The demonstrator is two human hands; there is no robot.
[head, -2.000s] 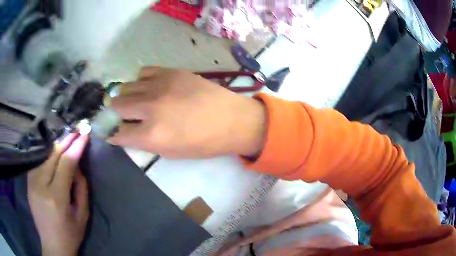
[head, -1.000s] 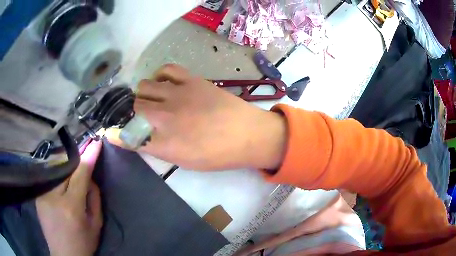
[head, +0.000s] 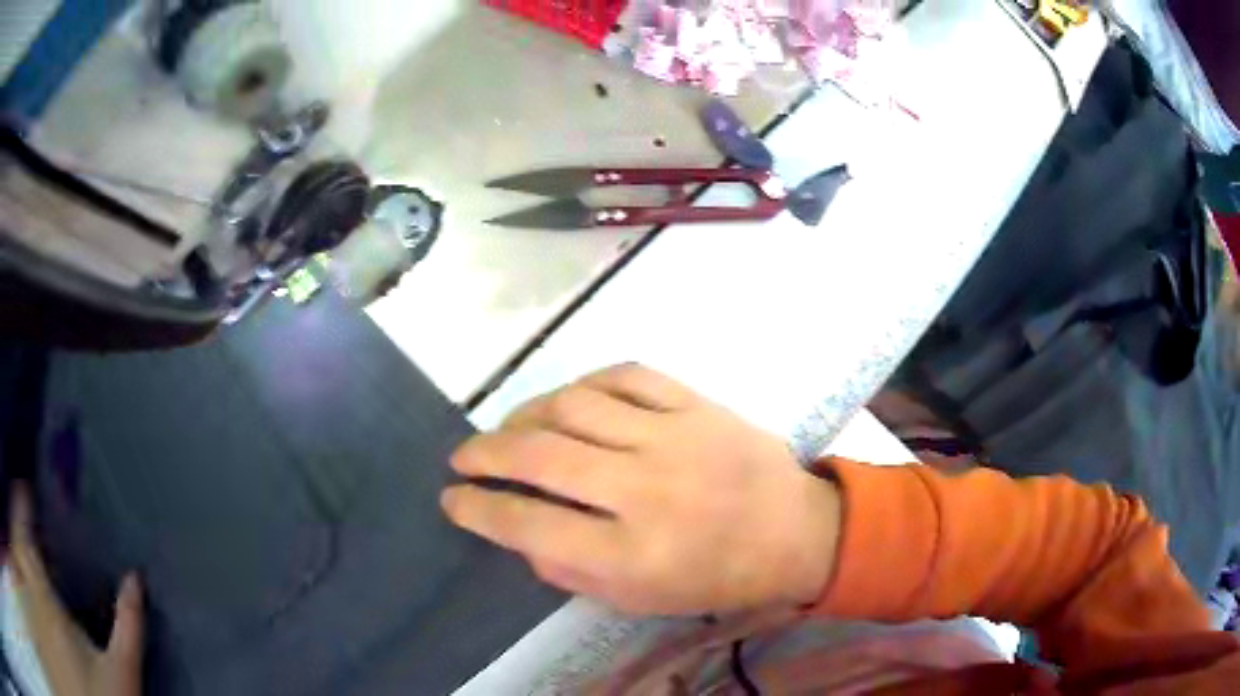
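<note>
A dark grey garment panel [head: 293,476] lies flat, its upper end under the brightly lit presser foot and needle area [head: 302,282] of the sewing machine. My right hand [head: 646,496], in an orange sleeve, has its thumb and fingers together on the panel's right edge. My left hand [head: 82,632] is at the lower left, cut off by the picture's edge, its thumb and a finger apart against the cloth. No label can be made out under the foot. Dark red thread snips [head: 680,200] lie beyond my right hand, blades pointing left.
A pink-and-white label pile [head: 748,41] and a red packet [head: 564,14] lie at the far side. Scraps [head: 816,195] touch the snips' handles. A dark grey cloth heap [head: 1074,258] is at the right. A round silver part [head: 405,220] sits beside the needle area.
My right hand has left the needle area and moved toward me to the panel's edge, uncovering the snips' blades. My left hand has moved down and left. More of the panel shows flat.
</note>
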